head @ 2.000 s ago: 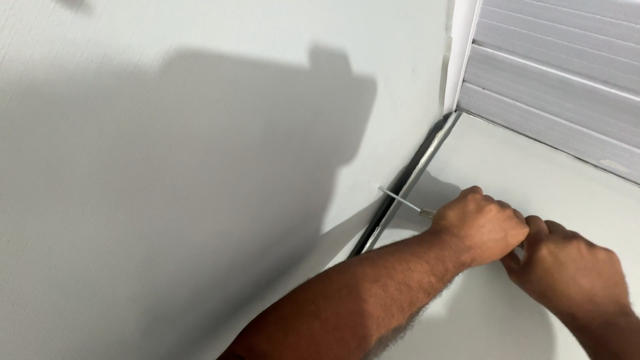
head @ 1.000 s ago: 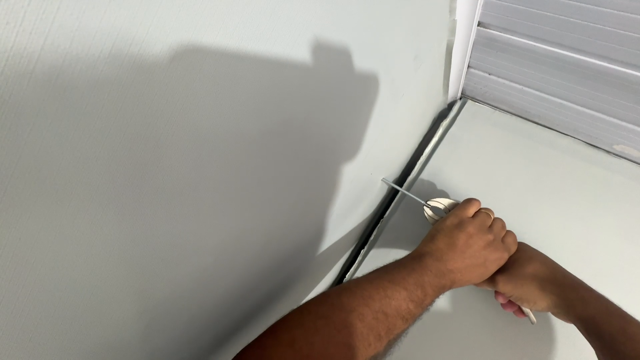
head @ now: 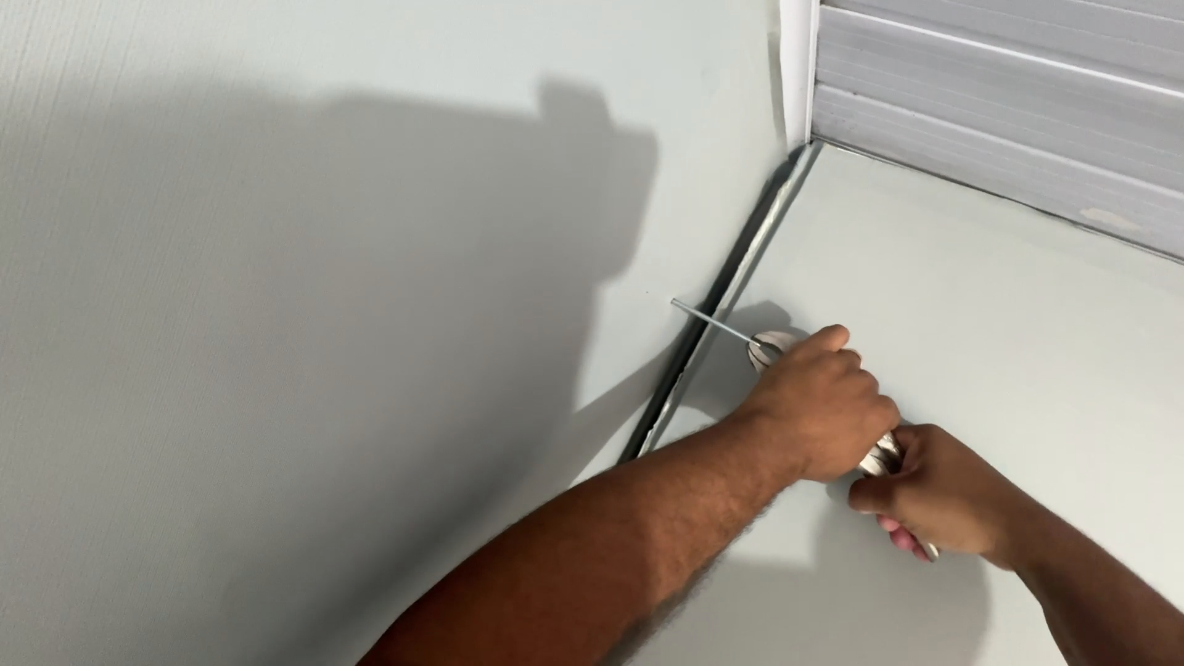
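Observation:
My left hand [head: 828, 402] is closed around the upper part of a pale hand tool [head: 770, 347], perhaps pliers, whose rounded head shows beyond my thumb. Lower down, my right hand [head: 943, 490] grips the same tool's handles [head: 883, 455], and one handle end sticks out below its fingers. From the tool's head a thin metal rod [head: 712, 321] runs up and left across the dark gap, its tip at the large pale panel. Most of the tool is hidden by my hands, so whether its jaws clamp the rod cannot be told.
A dark gap [head: 686, 347] with a rough light edge runs between the large pale panel [head: 416, 231] on the left and the pale surface [head: 999, 305] on the right. Ribbed grey slats [head: 999, 102] and a white vertical strip [head: 797, 74] stand at the top right. Shadows fall on the panel.
The tool's head has come into sight beside my left hand since the earliest frame. Since a second ago my right hand has shifted down from my left, showing the handles between them.

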